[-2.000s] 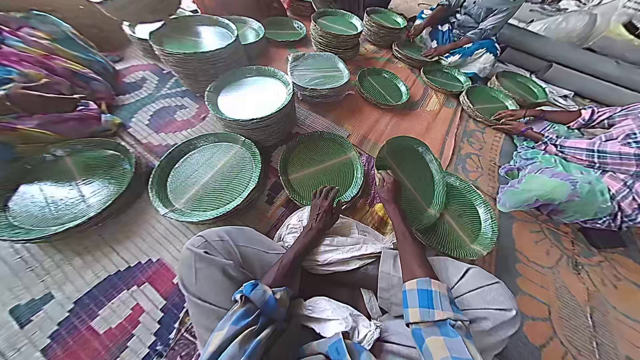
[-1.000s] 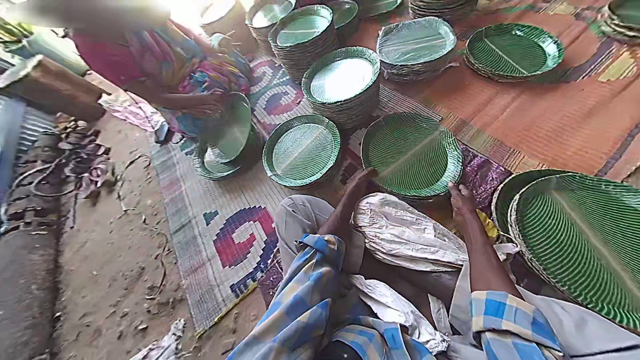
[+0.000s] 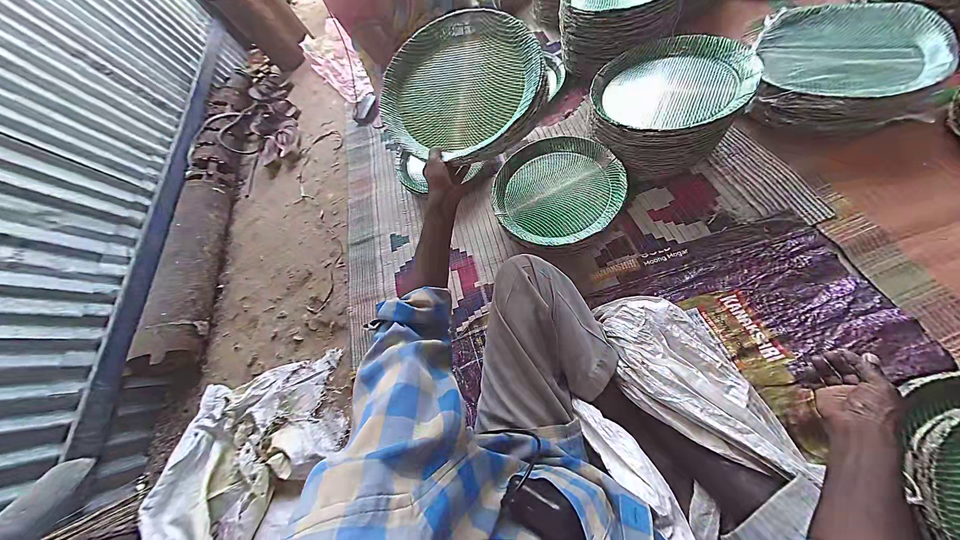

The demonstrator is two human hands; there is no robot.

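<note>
My left hand grips the near rim of a round green leaf-patterned plate, tilted up at the upper middle; the thick edge suggests several plates together. Under and behind it, parts of other green plates show on the mat. Just right of my left hand lies a shallow stack of green plates. My right hand rests palm up with curled fingers and nothing in it, beside a stack of green plates cut off by the right edge.
Tall plate stacks and an oval plate stack stand at the upper right on a woven mat. A purple printed plastic sheet and white sacking lie near my legs. A corrugated metal sheet stands left.
The view has swung left. My hands were both at one green plate in front of my lap; now they are far apart, the left reaching forward with a plate, the right empty.
</note>
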